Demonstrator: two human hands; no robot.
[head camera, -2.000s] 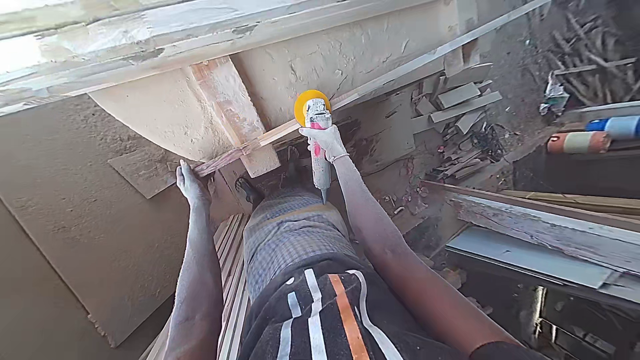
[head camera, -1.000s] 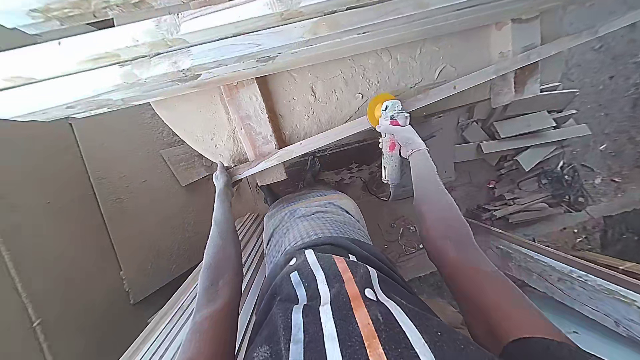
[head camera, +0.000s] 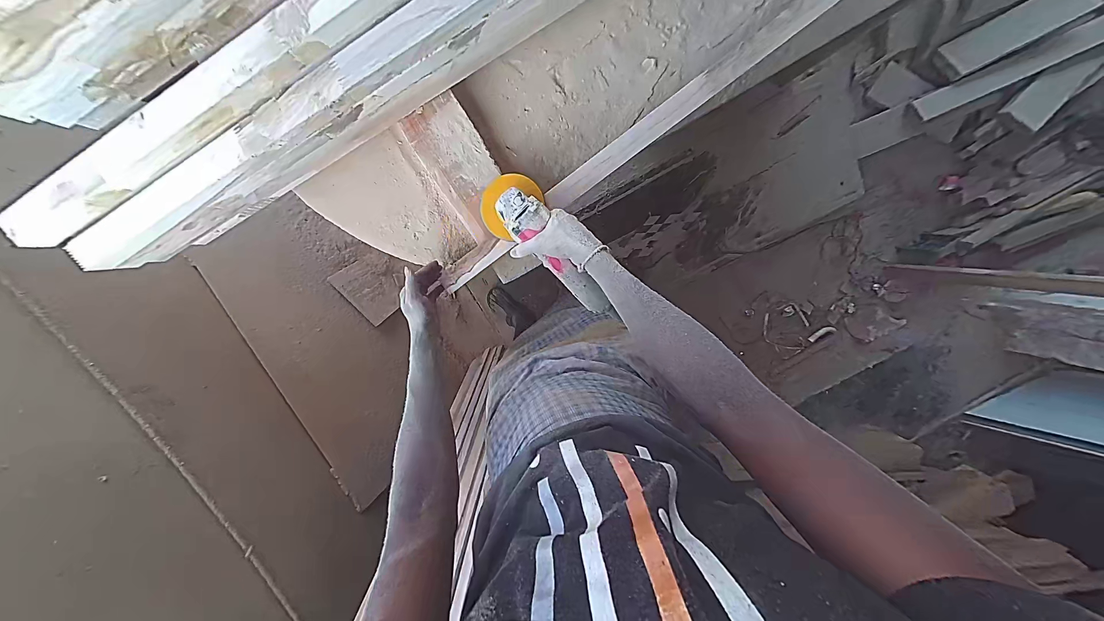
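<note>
My dust-covered right hand (head camera: 561, 239) is closed around the body of an angle grinder (head camera: 580, 283) with a yellow disc (head camera: 511, 207). The disc lies over a long, narrow wooden strip (head camera: 634, 138), close to its near end. At that end is my left hand (head camera: 421, 291), its fingers at the strip's tip; whether they grip it is hard to tell. Beneath the strip, a wooden block (head camera: 448, 164) crosses a pale, dusty surface with a curved edge. The contact between disc and wood is hidden from above.
Long pale boards (head camera: 285, 112) run across the upper left. Large brown sheets (head camera: 129, 431) lie at left, and a stack of thin strips (head camera: 470, 431) beside my legs. Wood offcuts (head camera: 1026, 65) and loose debris cover the ground at right. My shoe (head camera: 511, 309) stands below the strip.
The grinder in my right hand has moved along the strip toward my left hand, from farther up it one second ago. The view has tilted and shifted.
</note>
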